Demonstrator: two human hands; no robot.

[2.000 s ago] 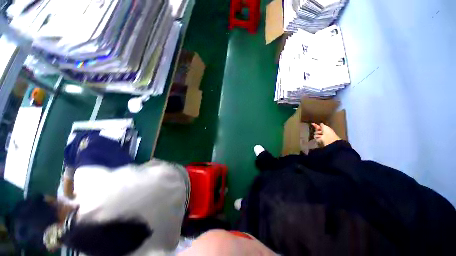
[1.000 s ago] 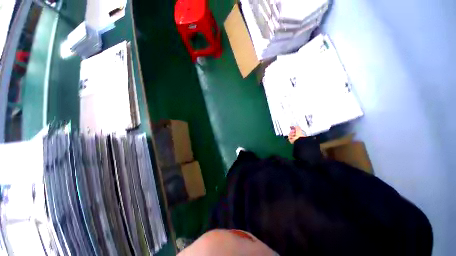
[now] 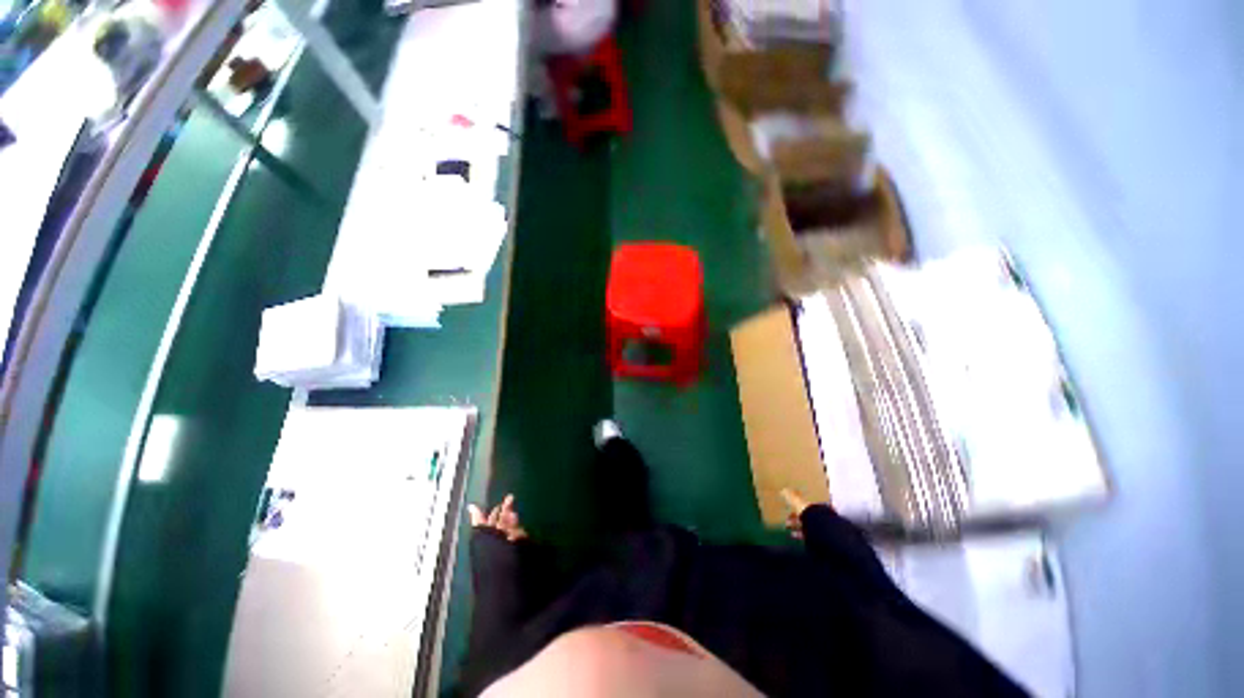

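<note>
My left hand [image 3: 499, 517] is small and low in the view, beside the bench edge, with fingers apart and nothing seen in it. My right hand [image 3: 794, 509] is at the near end of a brown carton flap [image 3: 779, 416]; whether it touches the flap is unclear. Right of it stands a row of white and grey panels [image 3: 894, 396], with large white sheets [image 3: 1003, 389] beside them. On the bench at left lies a large flat white board stack [image 3: 348, 545].
A red stool [image 3: 655, 311] stands on the green floor ahead, another red stool [image 3: 592, 93] farther off. Open cartons [image 3: 835, 205] line the right wall. White panel stack [image 3: 317, 341] and white sheets [image 3: 437, 225] lie on the bench. A person's pale clothing [image 3: 580, 21] shows at the top.
The view has swung and moved forward along the aisle. My left hand has come into view. My right hand is now by the carton flap instead of at the white sheet stack.
</note>
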